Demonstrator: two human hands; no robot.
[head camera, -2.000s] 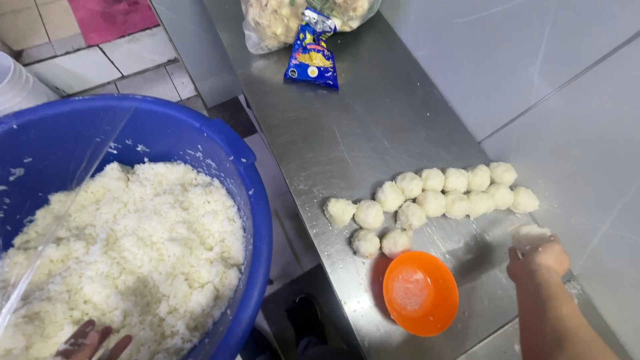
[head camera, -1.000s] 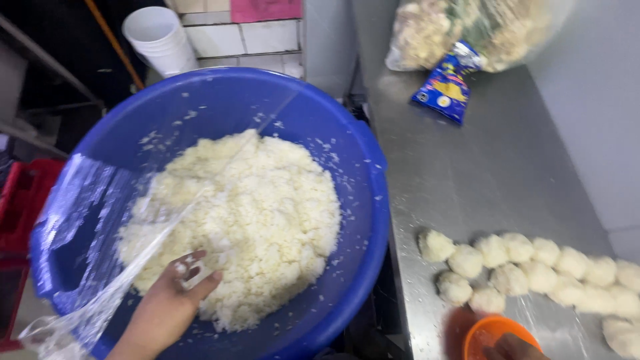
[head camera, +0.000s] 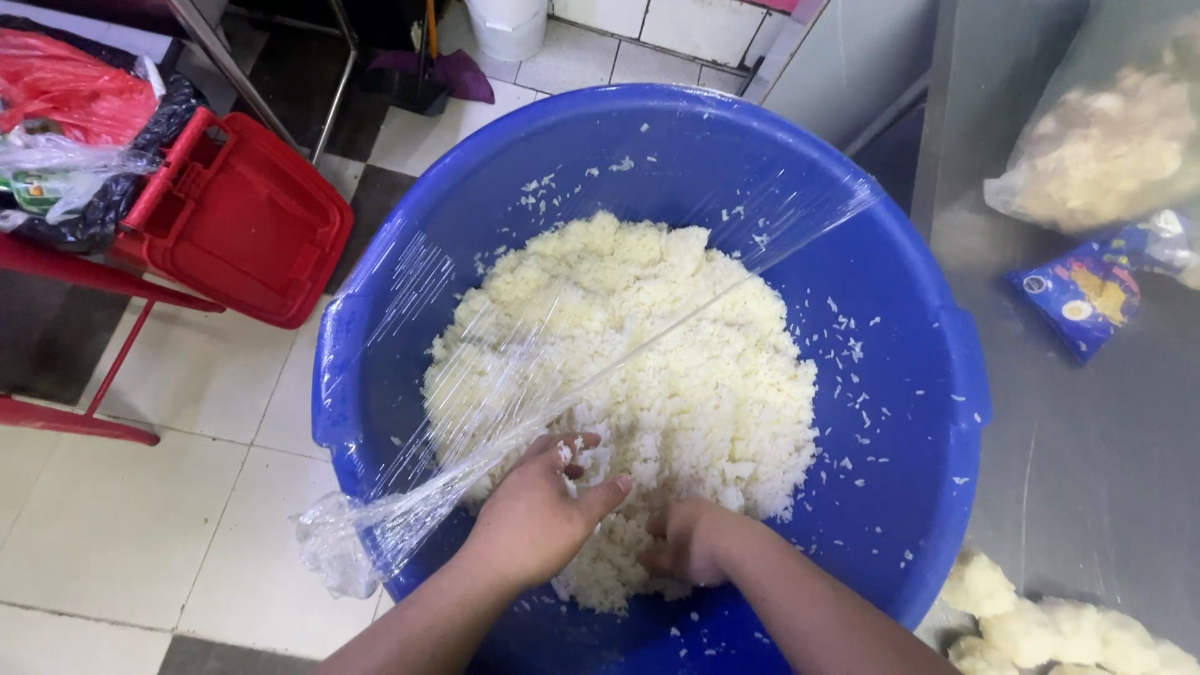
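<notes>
A mound of cooked white rice fills the middle of a large blue plastic tub. Clear plastic wrap stretches diagonally across the tub's left part and is bunched at the lower left rim. My left hand is over the near side of the rice, fingers apart and curved, with grains stuck to them. Just right of it, my right hand reaches into the near edge of the rice; its fingers are partly hidden and blurred. Rice balls lie on the steel counter at the lower right.
On the steel counter at the right are a blue snack packet and a clear bag of food. A red bin lid and a lined bin holding bags stand left. A white bucket is behind the tub.
My right hand has moved from the rice balls, then the orange bowl on the counter, into the tub's rice. My left hand remains at the rice. The view has swung left.
</notes>
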